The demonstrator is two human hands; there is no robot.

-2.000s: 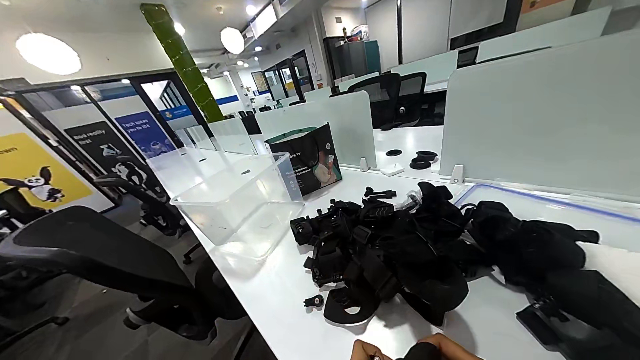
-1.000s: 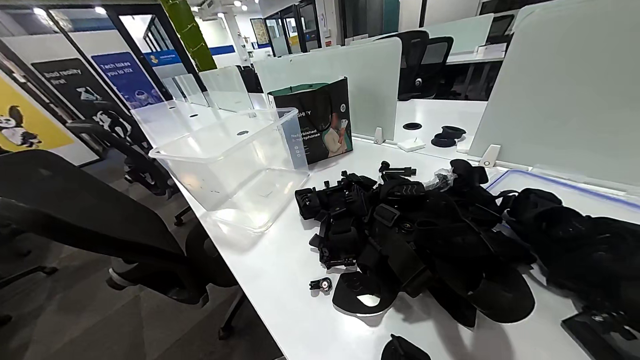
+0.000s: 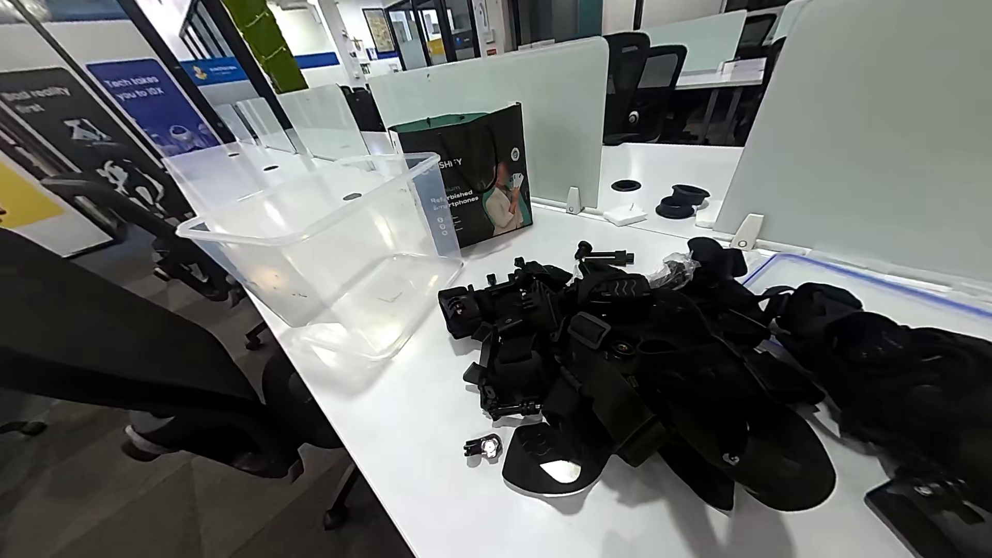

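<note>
Neither of my hands shows in the head view now. A tangled pile of black straps and caps (image 3: 659, 364) lies on the white desk. At its left edge sits a small black action camera (image 3: 463, 311) among mounts. A small mount piece (image 3: 483, 447) lies apart, in front of the pile. Behind and to the left stands a clear plastic bin (image 3: 310, 240) with no lid on it. A black paper shopping bag (image 3: 473, 178) stands upright just behind the bin.
A blue-edged clear lid (image 3: 891, 275) lies partly under black gear (image 3: 891, 364) at the right. Frosted dividers (image 3: 860, 139) line the desk's back. Black round grommet covers (image 3: 682, 200) lie beyond. A black office chair (image 3: 116, 349) stands at the left, beside the desk edge.
Both hands, seen at the bottom edge two seconds ago, are out of view. A black item at the bottom edge one second ago is also out of view. The view has shifted.
</note>
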